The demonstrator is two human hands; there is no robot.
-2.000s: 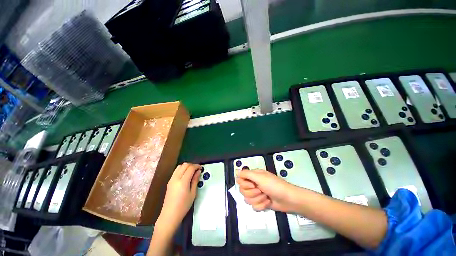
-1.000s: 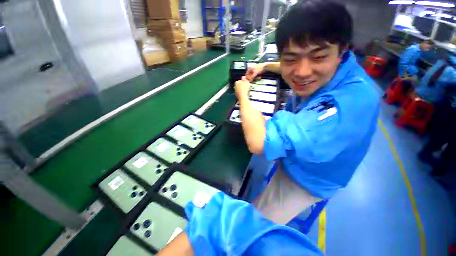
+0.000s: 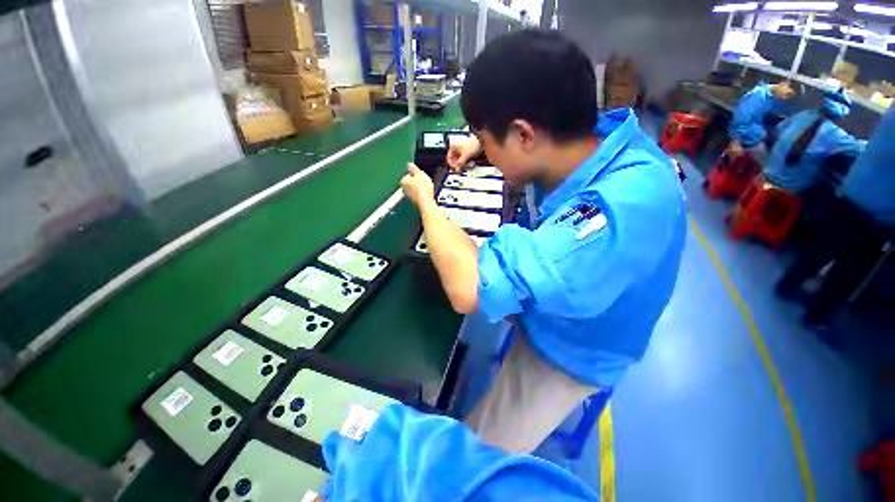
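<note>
Mint-green phone backs lie lens side up in the black tray nearest me, at the bottom left. A blue sleeve, my right one, lies across the bottom centre over this tray and partly covers its phones. Neither of my hands is in the picture. A second black tray with several phone backs lies beyond it, each with a white label and dark camera lenses.
A person in a blue smock sits to the right along the line, hands raised over another phone tray. A green conveyor belt with a pale rail runs along the left. Other workers, red stools and stacked cardboard boxes stand farther back.
The view swung from the trays toward the neighbouring worker, then slightly further right. My hands and the cardboard box left the picture. The neighbour's head turned from facing me down to the tray.
</note>
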